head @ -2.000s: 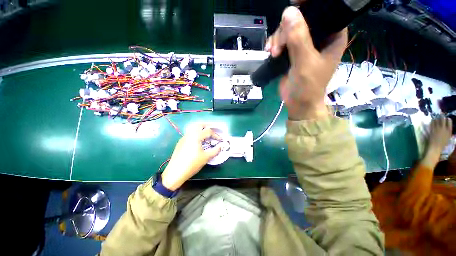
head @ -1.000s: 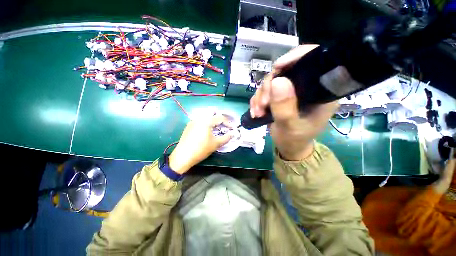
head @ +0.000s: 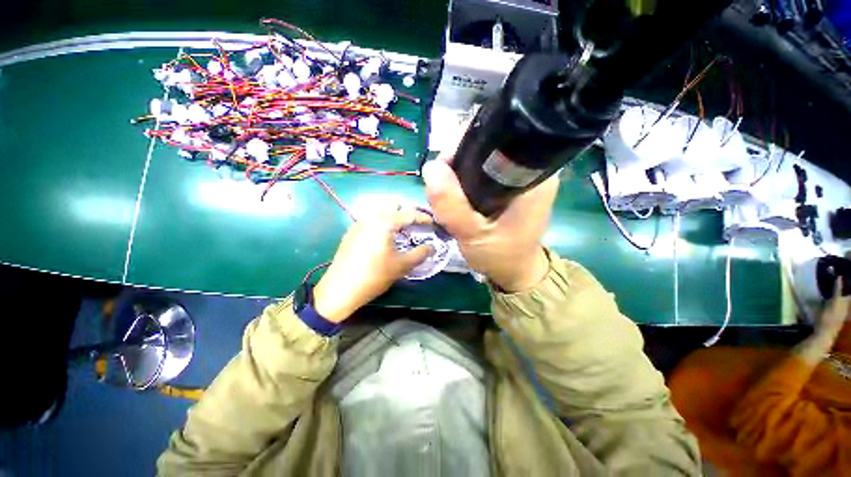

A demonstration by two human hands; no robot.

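A white plastic housing (head: 427,263) lies on the green bench in front of me, its round cup facing up. My left hand (head: 378,253) holds the cup, with fingertips inside it at the small parts. My right hand (head: 495,224) grips the thick black electric screwdriver (head: 523,126), which tilts over the housing. The driver's tip is hidden behind my right hand. That hand also covers most of the housing's neck.
A pile of wired components (head: 280,112) lies at the back left. A grey screw feeder (head: 462,88) stands behind the screwdriver. Several white housings (head: 653,172) with wires and cords stand at right. A neighbouring person's orange sleeve (head: 774,401) is at the far right.
The screwdriver and my right hand have come down from the feeder to the housing, and the driver now stands more upright. My left hand has stayed on the housing.
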